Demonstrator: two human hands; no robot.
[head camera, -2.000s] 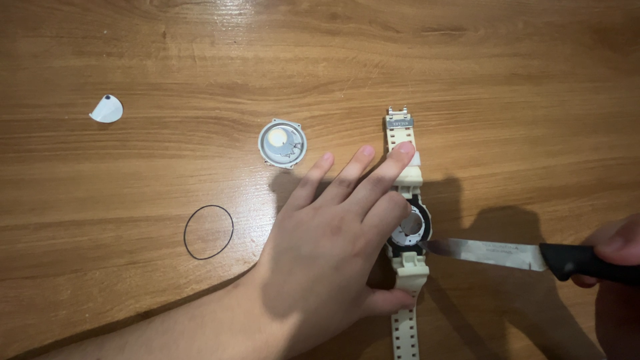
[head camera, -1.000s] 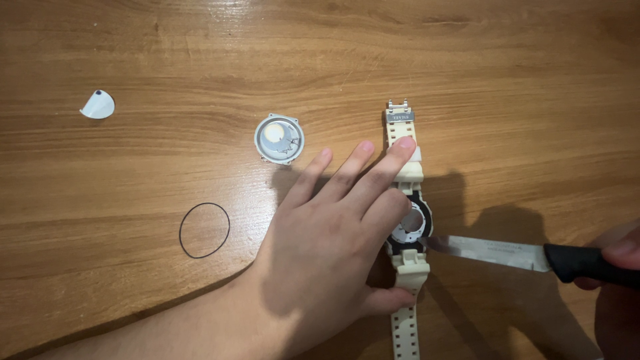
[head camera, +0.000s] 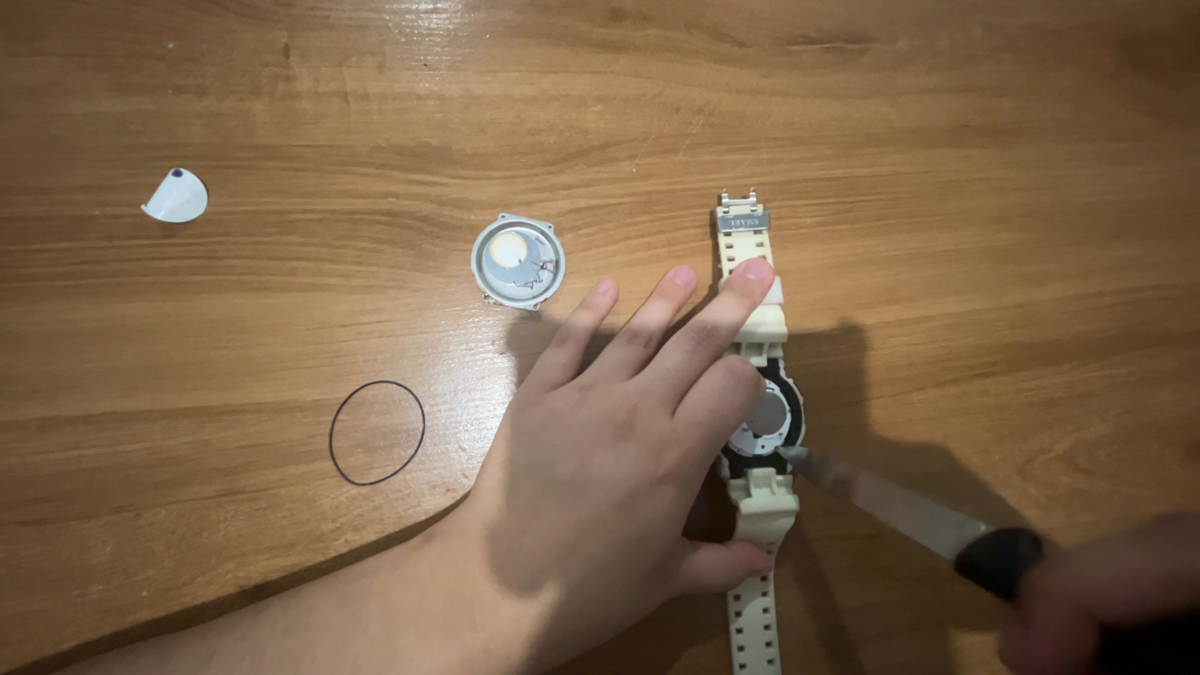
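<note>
A wristwatch with a cream strap (head camera: 764, 520) lies face down on the wooden table, its back off and the white movement with a round grey cell (head camera: 769, 412) showing. Across it rests my left hand (head camera: 628, 441), fingers spread, fingertips and thumb pressing on the strap and case. My right hand (head camera: 1097, 591), blurred at the lower right, grips the black handle of a knife (head camera: 900, 506). The blade's tip touches the lower right of the open case, near the movement's rim. My left hand covers the case's left side.
A metal watch case back (head camera: 517, 262) lies inner side up, left of the strap's upper end. Below and left of it is a thin black gasket ring (head camera: 377, 433). Farther left sits a small pale curved piece (head camera: 178, 197). The table's edge (head camera: 281, 586) runs beside my left forearm.
My right hand has moved down, and the knife now slants more steeply, with its tip still at the case's lower right. My left hand has stayed on the watch.
</note>
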